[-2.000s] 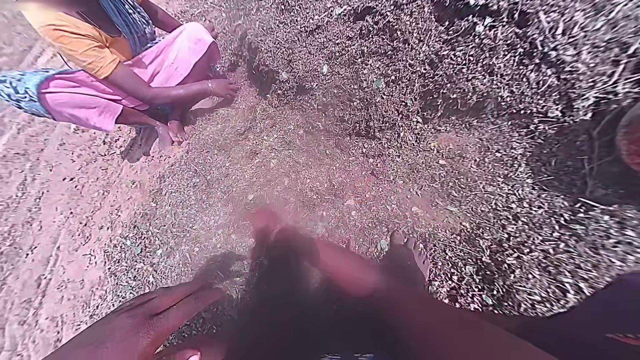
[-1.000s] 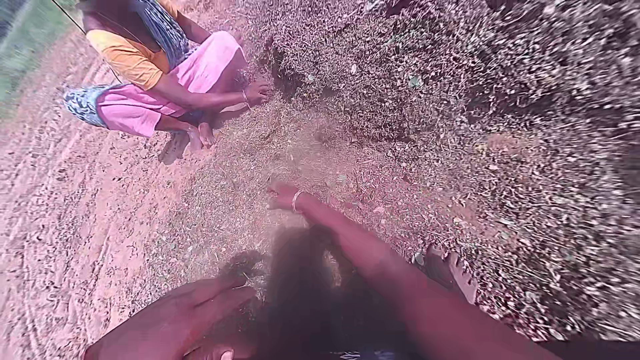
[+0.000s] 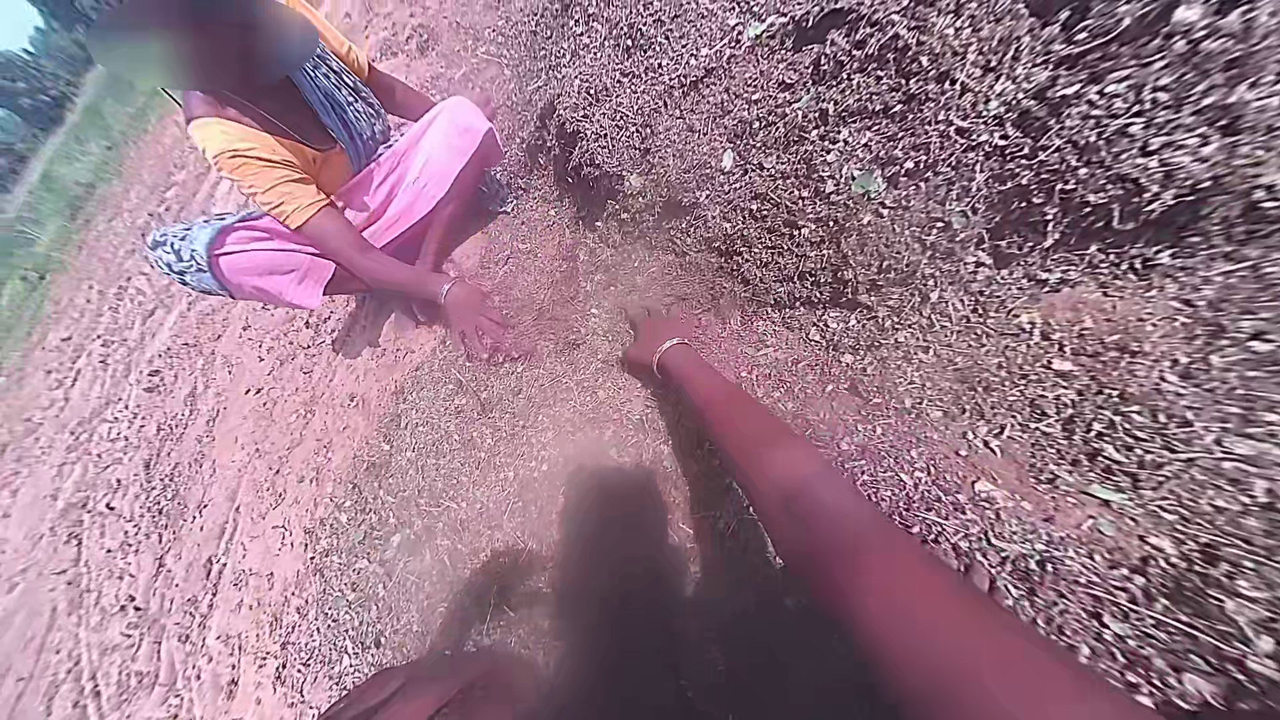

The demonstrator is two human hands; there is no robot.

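Note:
My right hand (image 3: 655,345), with bangles at the wrist, reaches far out and rests on or just over the layer of dry plant litter (image 3: 530,420). Its fingers look spread and point away from me; dust hangs about it. Low at the bottom edge lies my left hand (image 3: 440,690), blurred and partly cut off, so its fingers and anything under them cannot be made out. Just left of my right hand, a co-worker's hand (image 3: 480,320) with a bangle is spread low over the same litter, apart from mine.
A co-worker in a pink skirt (image 3: 400,200) sits on the ground at upper left. A large heap of dried plants (image 3: 880,180) fills the right side. Reddish bare soil (image 3: 150,450) runs along the left, with green growth (image 3: 80,180) beyond. My shadow falls in front of me.
My right arm has stretched farther out toward the heap. The co-worker's hand has moved from the heap's edge onto the litter nearer me. My left hand has dropped lower in view.

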